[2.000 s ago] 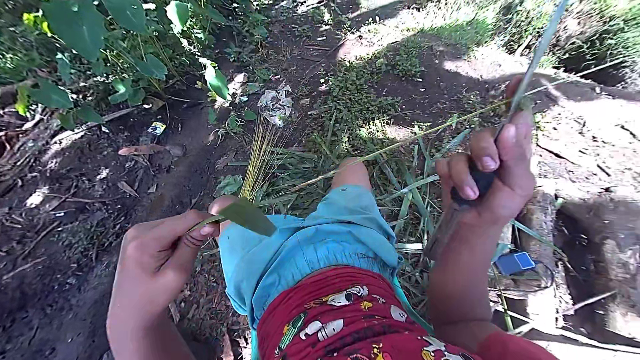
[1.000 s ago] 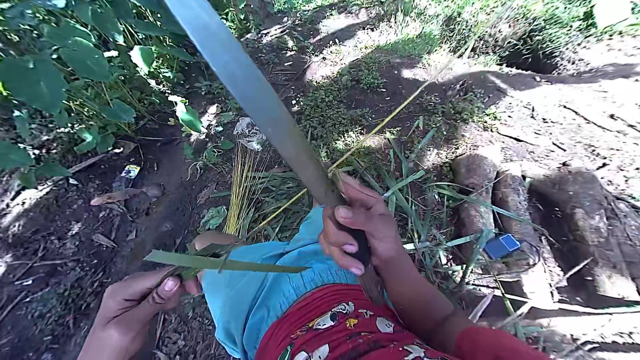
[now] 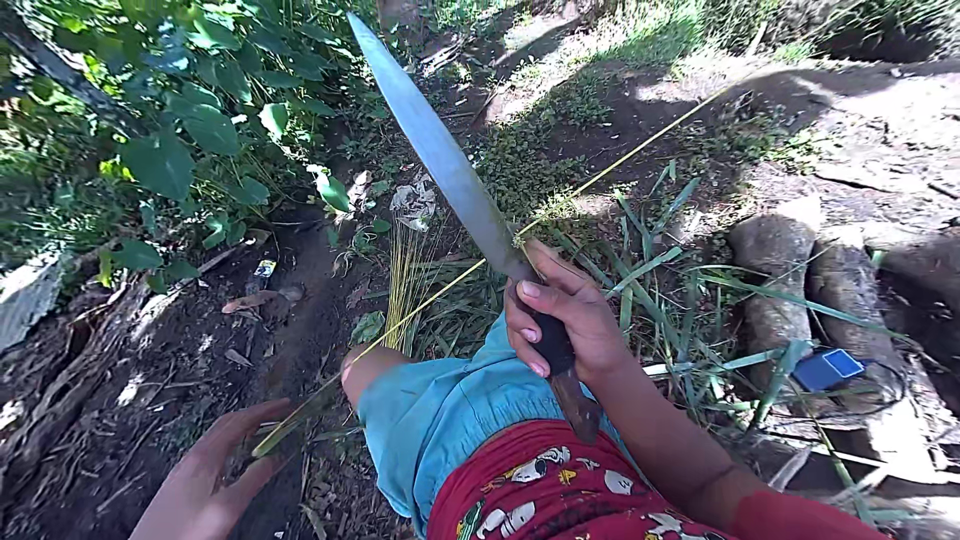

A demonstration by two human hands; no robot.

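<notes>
My right hand (image 3: 562,315) is closed around the dark handle of a large machete (image 3: 450,169), its blade pointing up and to the left. A long thin yellow-green stalk (image 3: 435,296) crosses the blade near the handle and runs on toward the upper right, beside the right fingers. Its lower-left end lies between the spread thumb and fingers of my left hand (image 3: 225,465); no firm grip shows there. A bundle of similar thin stalks (image 3: 405,289) lies on the ground beyond my knee.
Cut green leaf strips (image 3: 652,277) cover the ground ahead and to the right. Logs (image 3: 772,277) lie at the right, with a small blue device (image 3: 828,370) and its cable on them. Leafy plants (image 3: 161,161) grow at the upper left. A crumpled pale wrapper (image 3: 413,204) lies ahead.
The green leaf strip that my left hand held one second ago is no longer in it, and that hand has spread. The machete stays in my right hand.
</notes>
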